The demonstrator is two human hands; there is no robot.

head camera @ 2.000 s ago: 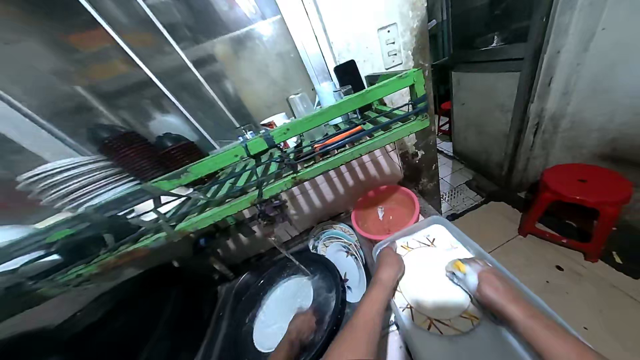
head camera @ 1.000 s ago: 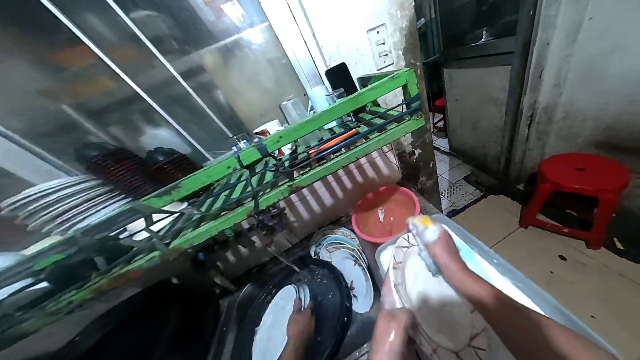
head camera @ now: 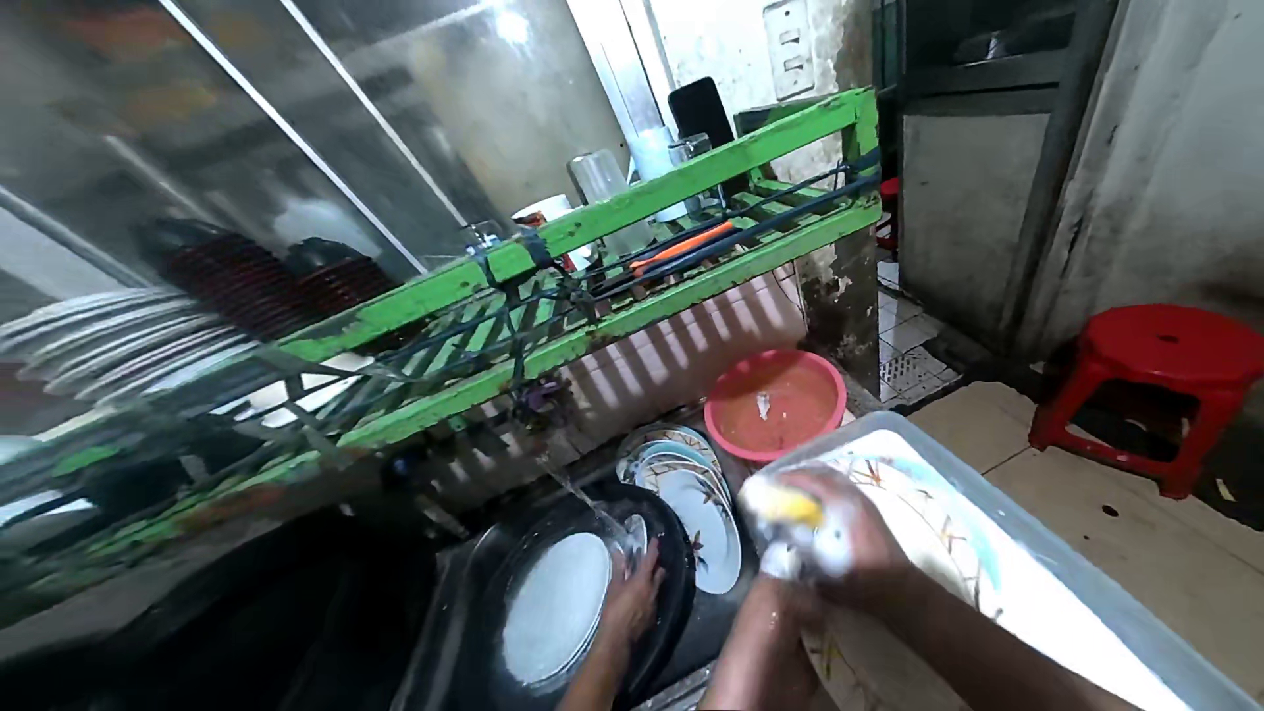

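My right hand (head camera: 854,533), covered in suds, grips a soapy yellow-and-white sponge (head camera: 795,506) over a plastic tub (head camera: 1066,573). My left hand (head camera: 770,617) meets it from below; its fingertips are blurred by foam, and whether it holds anything cannot be told. Patterned plates (head camera: 913,513) lie in the tub under and beside my hands. To the left, another person's hand (head camera: 627,602) is at a small whitish or clear dish (head camera: 634,538) under a thin water stream, over a black basin (head camera: 667,632) holding white plates (head camera: 558,607).
Stacked patterned plates (head camera: 706,518) stand between basin and tub. Behind them is a pink basin (head camera: 726,434) of cloudy water. A green slatted rack (head camera: 711,193) with glasses (head camera: 597,178) crosses above. A red stool (head camera: 1170,346) stands at right on the tiled floor.
A second ago my left hand held a patterned plate tilted up beside the sponge; now both my hands are together at the sponge. The other person's hand has moved up to the water stream.
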